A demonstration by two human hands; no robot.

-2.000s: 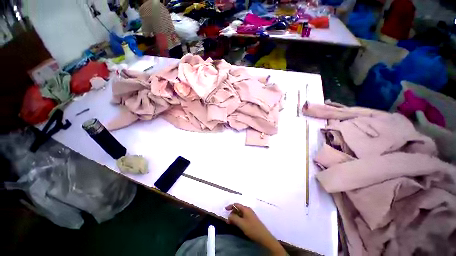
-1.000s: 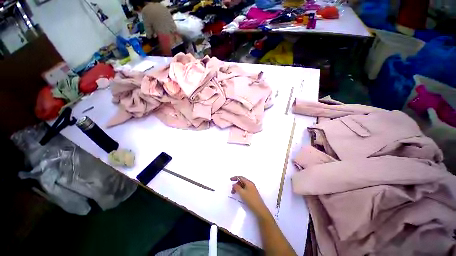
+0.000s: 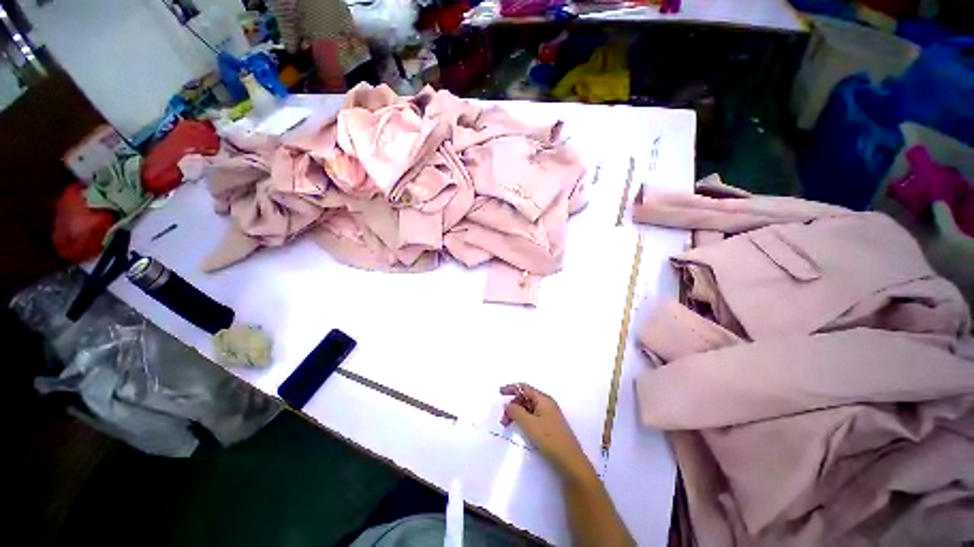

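My right hand (image 3: 536, 417) is over the table near its front edge, fingers curled around a small, thin, silvery thing, likely thread snips, mostly hidden. My left hand is out of the picture. A heap of dusty pink jackets (image 3: 427, 176) lies crumpled towards the back of the white table (image 3: 411, 337). A cuff (image 3: 509, 286) with small buttons sticks out at its front. More pink jackets (image 3: 812, 374) are stacked on the right, a pocket flap showing on top. A white stick (image 3: 455, 515), likely a cigarette, juts up at lower centre. My hand touches no jacket.
A black flask (image 3: 182, 296), a crumpled beige lump (image 3: 244, 345) and a dark phone (image 3: 317, 369) lie along the left table edge. Thin measuring strips (image 3: 622, 347) lie on the tabletop. Clear plastic bags (image 3: 134, 374) are at the lower left. A person (image 3: 320, 37) is at the back left.
My right hand has moved from the table's front edge further in over the tabletop, its forearm now showing more. The view has shifted a little. The jackets have not visibly moved on the table.
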